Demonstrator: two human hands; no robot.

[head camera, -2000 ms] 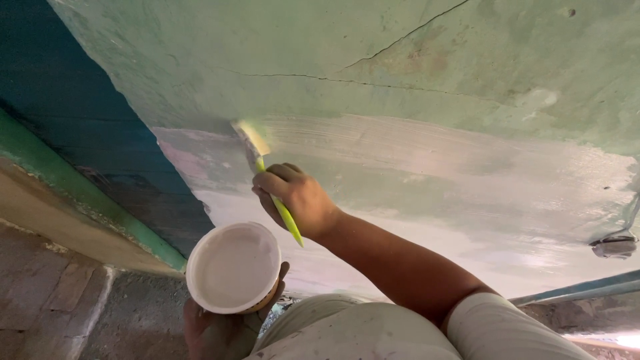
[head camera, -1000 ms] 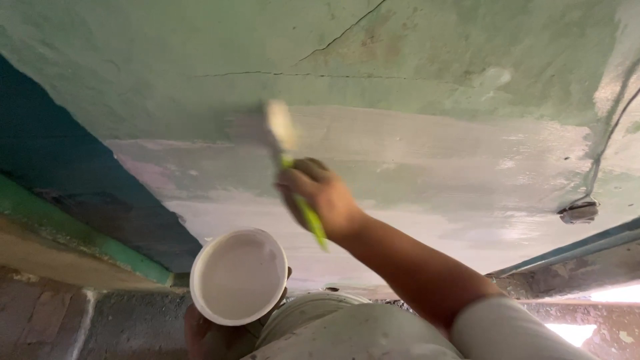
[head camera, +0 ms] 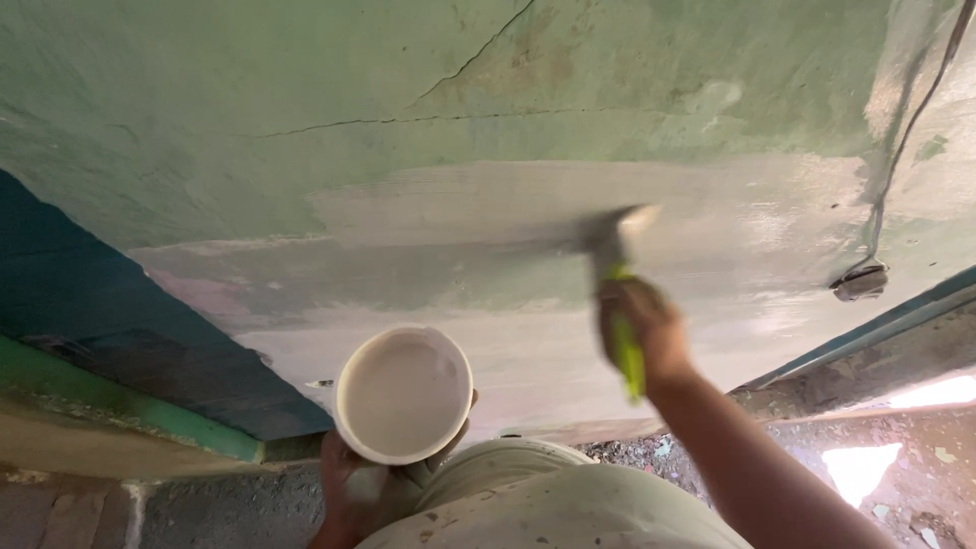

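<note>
My right hand (head camera: pixel 648 328) grips a paintbrush (head camera: pixel 627 335) by its lime-green handle. The blurred bristles point up and lie on or close to the wall (head camera: pixel 488 76), over a pale painted band; whether they touch cannot be told. Around a round white tub (head camera: pixel 404 395) of pale paint, my left hand (head camera: pixel 374 488) is closed from below, its fingers partly hidden by the tub. Pale paint covers the wall's lower part in uneven bands, with green showing between them and above. Two thin cracks run through the green part.
A dark cable (head camera: pixel 907 130) hangs down the right side to a small wall fitting (head camera: pixel 862 282). At the left are a dark teal area (head camera: pixel 114 320) and a green ledge (head camera: pixel 137 404). Paint flakes and debris lie on the floor (head camera: pixel 823 450) at the lower right.
My right hand has moved the brush from the left part of the pale band rightward along the wall. The tub remains in my left hand. The view has shifted somewhat.
</note>
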